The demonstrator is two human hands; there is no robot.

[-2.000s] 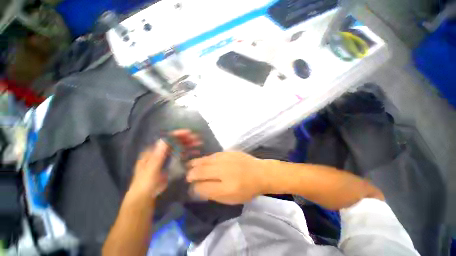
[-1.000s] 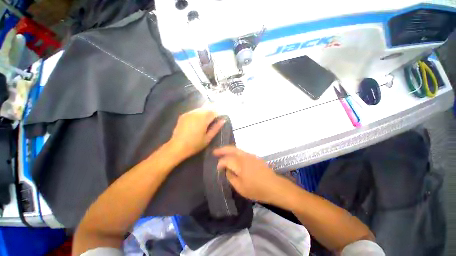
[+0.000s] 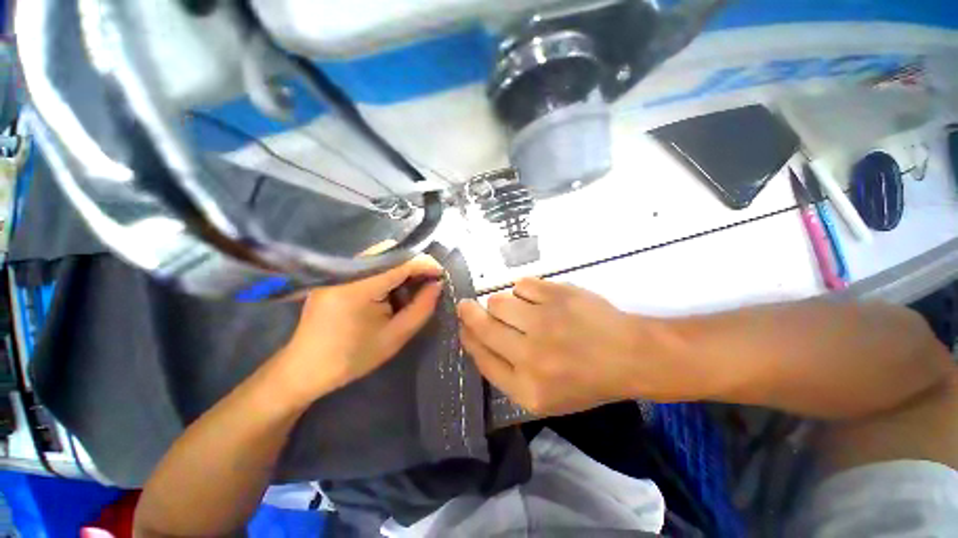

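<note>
A dark grey cloth [image 3: 242, 420] lies left of the needle and hangs over the table's front edge. Its folded edge [image 3: 450, 405] with pale stitch rows runs from near the presser foot down towards me. My left hand [image 3: 362, 321] pinches the folded edge close to the presser foot. My right hand [image 3: 546, 342] holds the same edge from the right, fingertips near those of the left hand. The white sewing machine head [image 3: 420, 63] is very close; its needle is hard to make out behind the metal parts.
A dark flat rectangle, perhaps a phone [image 3: 730, 152], lies right of the needle. Beside it are a pink pen-like stick [image 3: 821, 247], a blue one [image 3: 835, 236] and a black oval object [image 3: 877, 191]. A large shiny curved part [image 3: 137, 158] blocks the upper left.
The view has moved much closer to the machine head. Both hands have brought the folded edge up by the presser foot, and my right hand now grips the edge near its top.
</note>
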